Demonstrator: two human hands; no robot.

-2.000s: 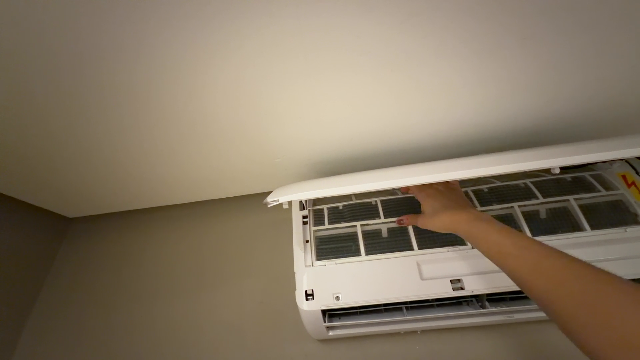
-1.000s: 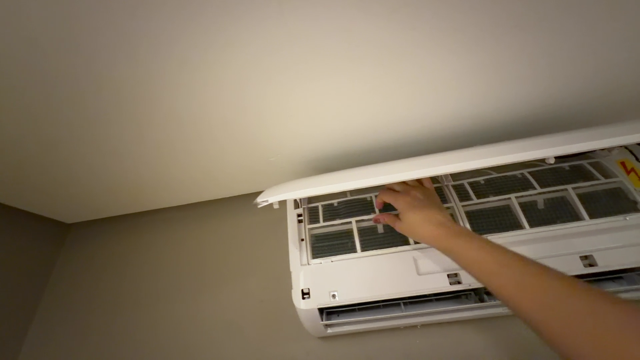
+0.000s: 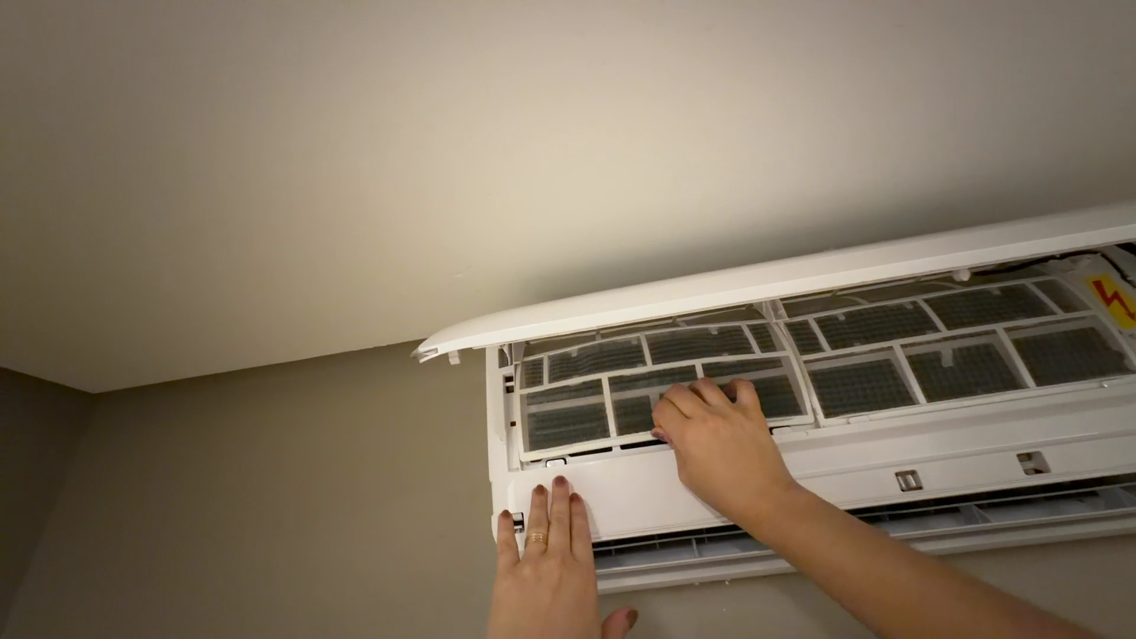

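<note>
A white wall-mounted air conditioner [image 3: 621, 497] hangs below the ceiling with its front panel [image 3: 710, 293] tilted up. My right hand [image 3: 723, 444] grips the lower edge of the left mesh filter [image 3: 568, 426] with bent fingers; the thumb is mostly hidden. That filter's lower edge stands slightly off the body, with a dark gap under it. My left hand [image 3: 555, 564], a ring on one finger, lies with its fingers against the casing at the lower left corner and holds nothing. The right mesh filter [image 3: 967, 364] sits flat in its frame.
The air outlet with its louvers [image 3: 674, 546] runs along the unit's bottom. A yellow warning sticker [image 3: 1114, 300] and dark wires are at the far right. The ceiling [image 3: 532, 133] is close above the raised panel, and a grey wall [image 3: 266, 497] lies to the left.
My left hand has come into view onto the lower left casing. My right hand has moved down from the filter's upper part to its lower edge, which has lifted slightly.
</note>
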